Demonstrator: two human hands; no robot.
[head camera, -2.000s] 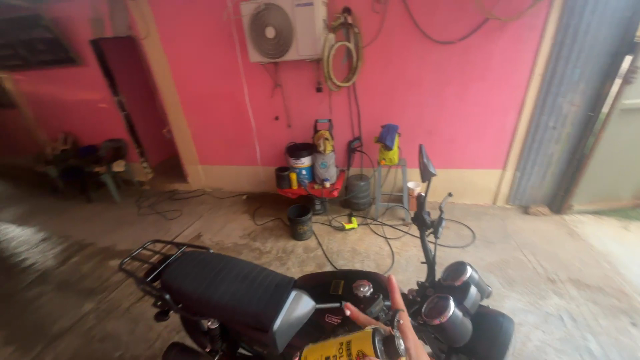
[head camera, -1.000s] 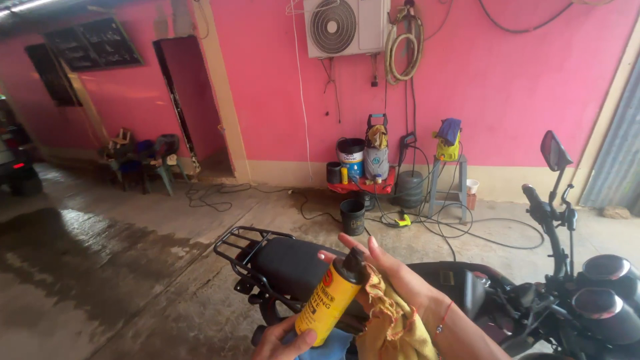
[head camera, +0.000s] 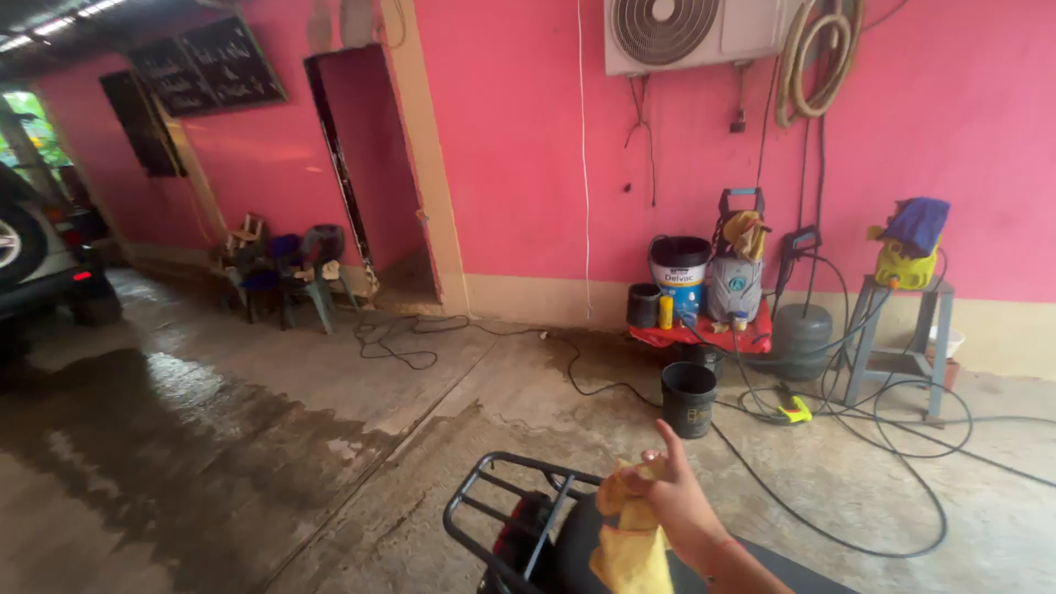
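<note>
My right hand (head camera: 672, 491) holds a crumpled yellow cloth (head camera: 631, 544) that hangs down over the motorcycle's black seat (head camera: 586, 528). Its index finger points up, toward the black bucket on the floor. To the left of the hand is the motorcycle's black metal rear rack (head camera: 495, 503), with a red tail light (head camera: 520, 524) under it. My left hand is out of view, and the yellow bottle from the earlier frames cannot be made out in a hand.
A black bucket (head camera: 689, 400) stands before a red table (head camera: 759, 334) bearing a pressure washer (head camera: 734, 285) and a Delvac pail (head camera: 681, 276). Black hoses (head camera: 924, 478) loop over the concrete floor. A grey stool (head camera: 858, 355) holds a yellow container (head camera: 906, 266). Chairs (head camera: 318, 293) stand by the doorway.
The view has swung left. One second ago my left hand held a yellow bottle beside the cloth; now that hand and bottle are out of view. My right hand still holds the cloth.
</note>
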